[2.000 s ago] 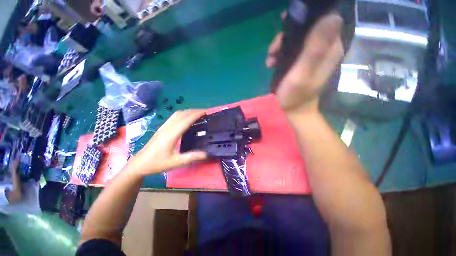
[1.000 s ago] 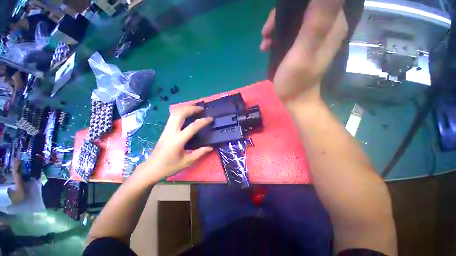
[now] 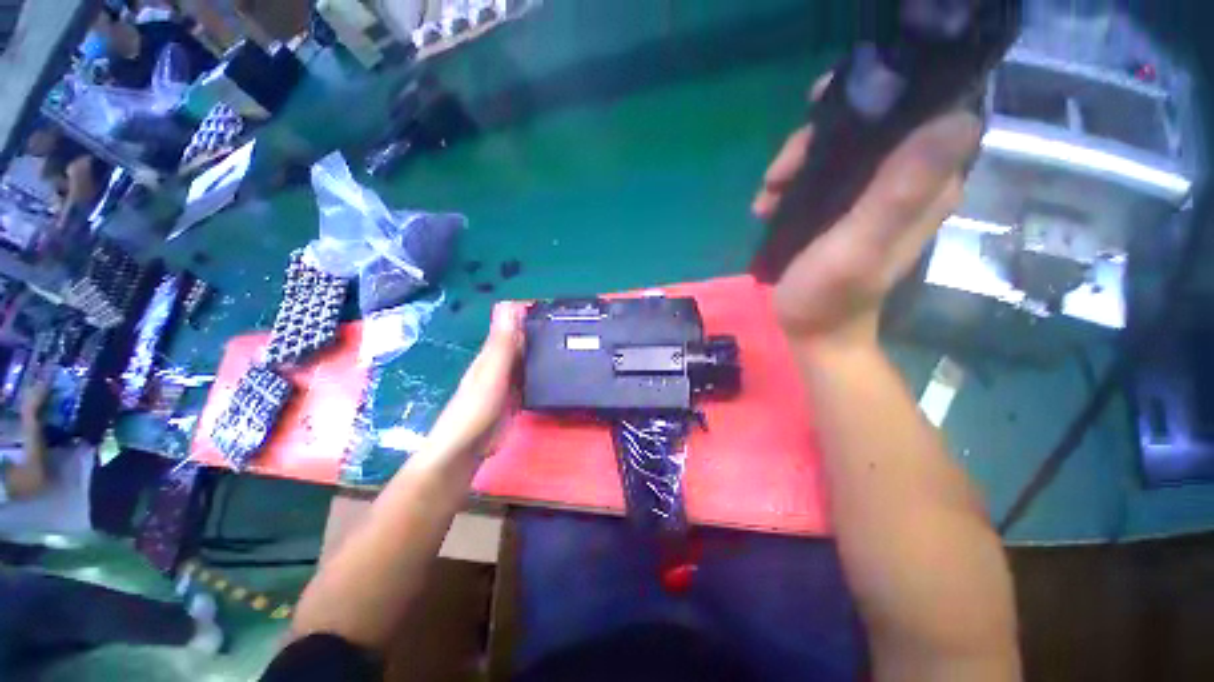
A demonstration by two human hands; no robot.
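Note:
A black boxy device (image 3: 612, 360) with a small white label lies on the red foam mat (image 3: 786, 453). Its short round barrel (image 3: 719, 368) points right. A film-wrapped handle (image 3: 652, 469) sticks out from it towards me, over the mat's front edge. My left hand (image 3: 495, 380) holds the device at its left end; its fingertips are mostly hidden. My right hand (image 3: 872, 233) grips a long thick black electric screwdriver (image 3: 865, 133), raised above the right of the mat. The screwdriver is blurred and its tip cannot be made out.
A white screw feeder (image 3: 1052, 253) stands at the right, beside a white strip (image 3: 940, 392). Small black parts (image 3: 490, 275) lie behind the mat. A plastic bag (image 3: 386, 247) and gridded parts (image 3: 309, 304) are at the left, partly on a second red mat (image 3: 320, 424).
My left hand has moved off the device's top to its left end. The device's top now shows more fully and lies straighter. The screwdriver stays raised in my right hand; the view has shifted.

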